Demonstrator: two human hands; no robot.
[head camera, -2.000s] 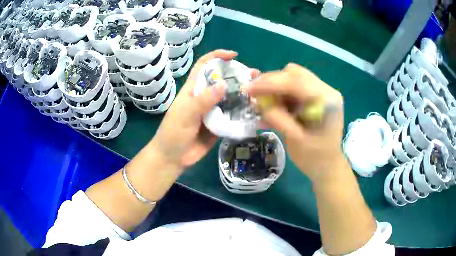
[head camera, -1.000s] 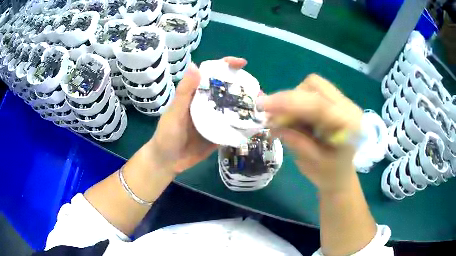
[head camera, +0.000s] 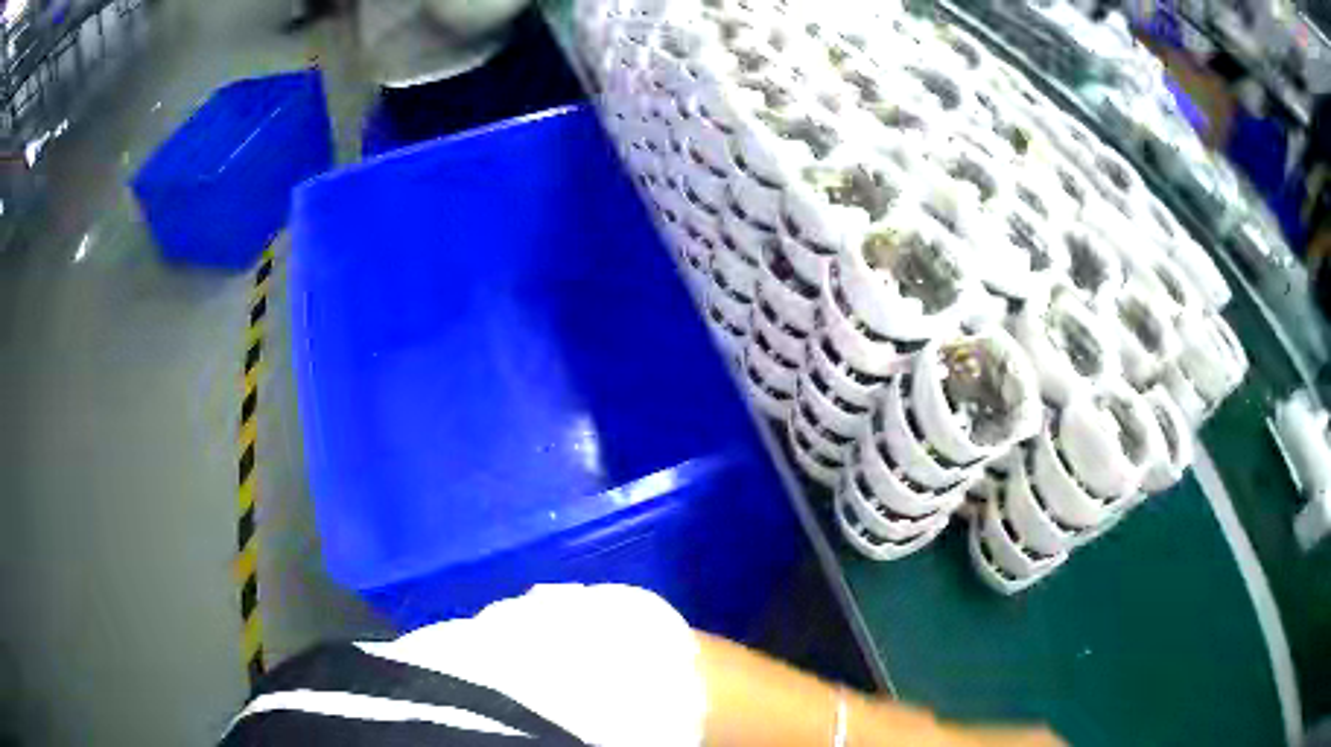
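Observation:
Tall columns of white rear housings (head camera: 934, 511) stand close together on the green work surface (head camera: 1051, 657). Dark circuit boards show in their open tops, for example in the nearest column (head camera: 982, 391). My left forearm, with a bracelet and a white sleeve, enters at the bottom edge. My left hand is cut off by that edge. My right hand is out of the picture, and so is whatever either hand holds.
A large open blue bin (head camera: 482, 336) stands left of the work surface. A smaller blue bin (head camera: 241, 168) is on the grey floor, near yellow and black floor tape (head camera: 251, 467). Part of a person in white (head camera: 438, 37) is at the top. A pale strip curves along the right.
The view has swung left to the blue bins and housing stacks. The housing held in my left hand, my right hand and the low centre stack have left the picture.

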